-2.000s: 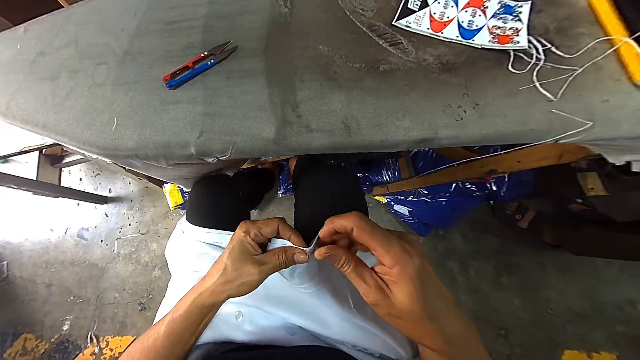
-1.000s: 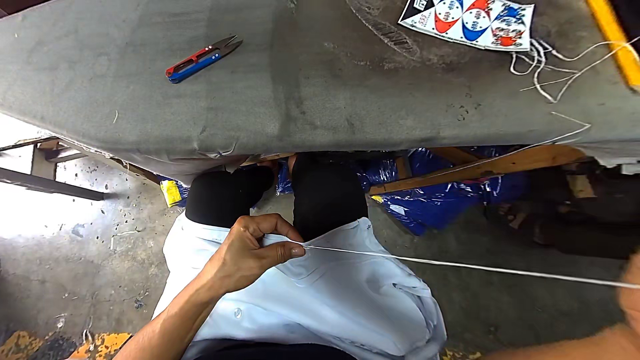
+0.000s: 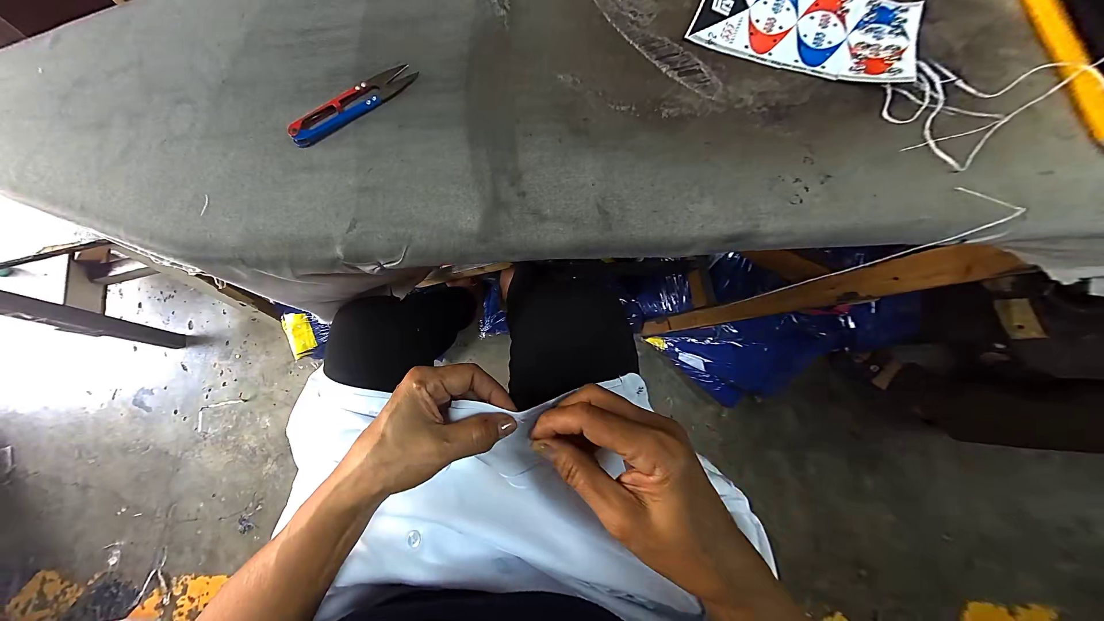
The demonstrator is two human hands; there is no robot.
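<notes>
A light blue buttoned garment (image 3: 483, 526) lies across my lap. My left hand (image 3: 435, 431) pinches its upper edge between thumb and fingers. Close beside it on the right, my right hand (image 3: 621, 466) has thumb and forefinger together at the same fabric; a needle or thread between these fingertips is too small to make out. On the cloth-covered table (image 3: 414, 190) in front of me lie thread snips (image 3: 345, 108) with red and blue handles, blades pointing up and right. White thread (image 3: 940, 116) lies in loose loops at the table's right side.
A printed card or sheet (image 3: 815, 39) and a yellow bar or edge (image 3: 1065, 65) are at the upper right. Wooden braces (image 3: 828, 293) and blue plastic-wrapped bundles (image 3: 742, 354) are under the table. A metal-like bar (image 3: 95, 319) juts in at the left.
One second ago my right hand was far out to the right with a white thread stretched taut from my left hand. It is now back beside the left hand at the garment's edge.
</notes>
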